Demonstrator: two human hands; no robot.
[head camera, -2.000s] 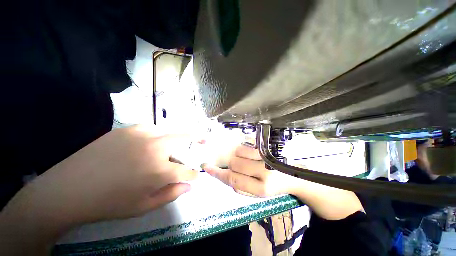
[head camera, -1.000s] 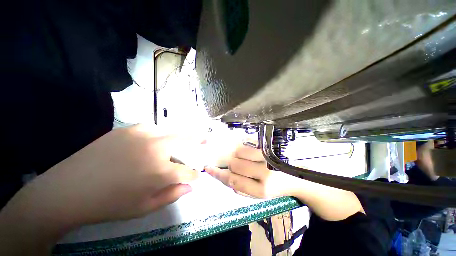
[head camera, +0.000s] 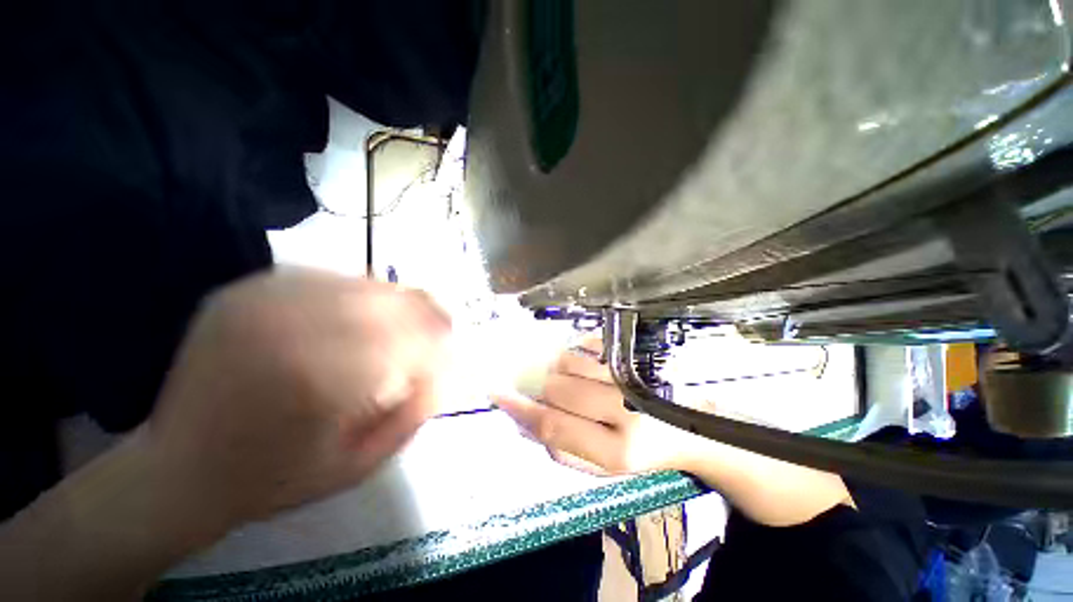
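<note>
My left hand (head camera: 294, 376) is blurred, with its fingers curled, over the white table left of the needle area; whether it holds anything cannot be told. My right hand (head camera: 594, 417) rests on the table below the machine head (head camera: 753, 141), behind the curved guard bar (head camera: 730, 437), its fingertips pointing left into strong glare. What lies under its fingertips is washed out. A short dark line shows on the white surface between the hands. Black fabric (head camera: 141, 153) is piled at the upper left. The slide plate (head camera: 406, 176) shows its dark outline beside the head.
The table's green front edge (head camera: 471, 543) runs below both hands. The machine head fills the upper right. A round cream knob (head camera: 1028, 400) is at the right rim. Clear plastic and blue items lie at the lower right. A dark sleeve covers my right forearm.
My left hand has lifted and drawn back left from my right hand, its fingers now curled and blurred. My right hand has stayed nearly in place. The view has shifted slightly.
</note>
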